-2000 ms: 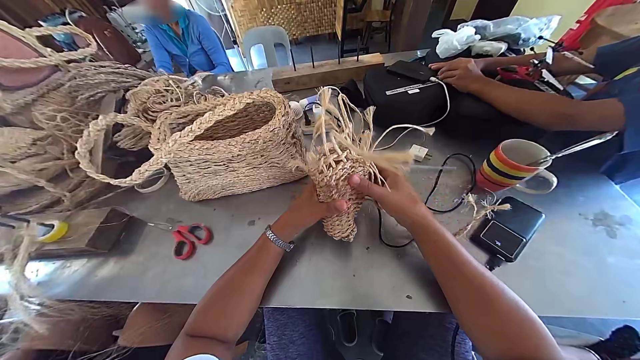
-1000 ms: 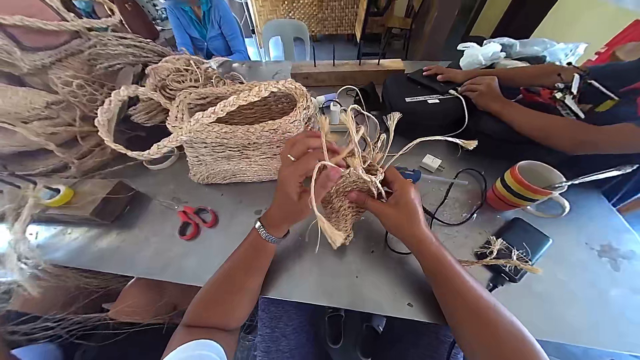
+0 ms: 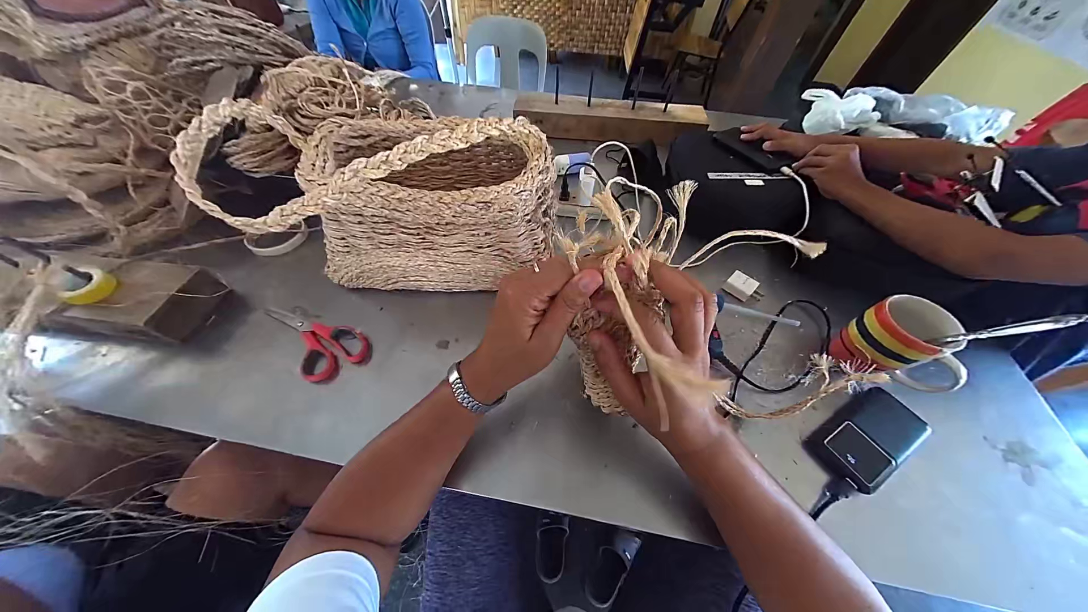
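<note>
A small woven natural-fiber pouch [image 3: 602,382] with loose, frayed cord ends [image 3: 642,225] at its top is between my hands above the metal table. My left hand [image 3: 544,310], with a metal-band watch on the wrist, pinches the rim from the left. My right hand [image 3: 667,340] grips the upper right side, its thumb on the front and a thick strand hanging across it. The fingertips partly hide the rim. Behind my left hand stands a larger woven fiber bag [image 3: 433,229] with a braided handle [image 3: 229,119]. Red-handled scissors [image 3: 327,340] lie to the left.
To the right are a striped mug [image 3: 875,336], a black power bank [image 3: 867,440], a white plug adapter [image 3: 742,286] and a dark cable. A wooden block [image 3: 161,302] with yellow tape sits at left. Another person's hands [image 3: 816,157] rest on a black case. Fiber bundles [image 3: 76,144] fill the far left.
My left hand has moved from the raised cord ends down to the pouch's rim. Earlier still, the pouch was held with its cord ends upright. The view has shifted slightly.
</note>
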